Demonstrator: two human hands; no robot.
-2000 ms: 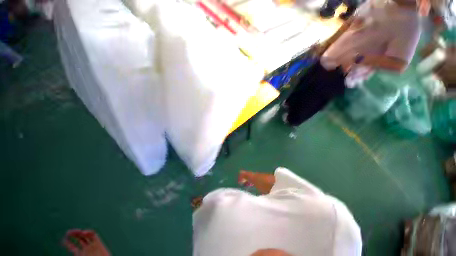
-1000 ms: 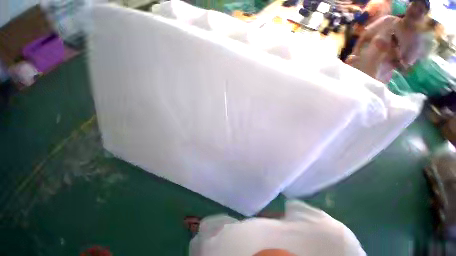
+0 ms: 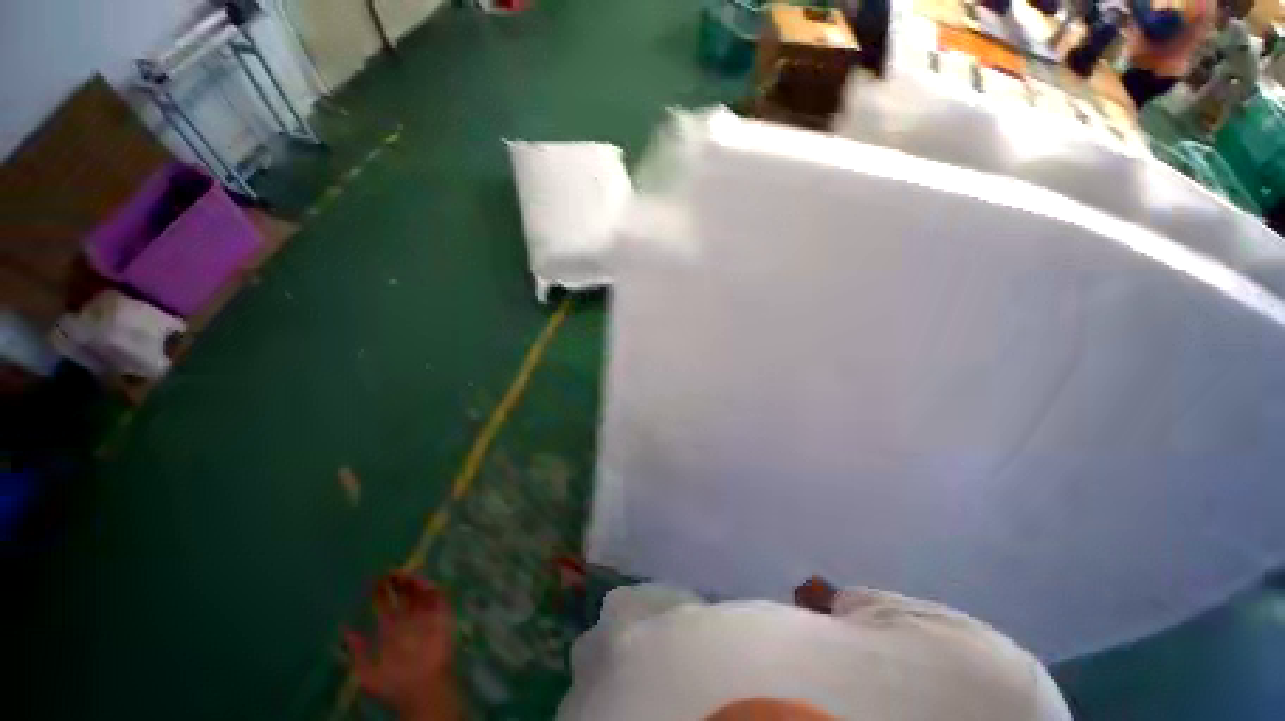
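Observation:
A large white sheet or block (image 3: 902, 380) stands on the floor just in front of me and fills the right half of the view. My left hand (image 3: 409, 641) is at the lower left, slightly blurred, fingers apart and empty, away from the sheet. Only a small dark bit of my right hand (image 3: 815, 594) shows above my white clothing, close to the sheet's lower edge. Its fingers are hidden, and I cannot tell whether it touches the sheet. A white sack (image 3: 575, 211) lies on the green floor beyond the sheet's left edge.
A purple bin (image 3: 183, 242) stands by the left wall, with a white bag (image 3: 124, 335) beside it. A metal frame (image 3: 233, 99) is behind. A yellow line (image 3: 507, 402) runs along the floor. A wooden box (image 3: 809, 49), workbench, people and green crates (image 3: 1251, 148) are at the back.
The view has swung left. The white sheet now lies to the right, and the white sack and more of the purple bin's area have come into view. My left hand has risen into view.

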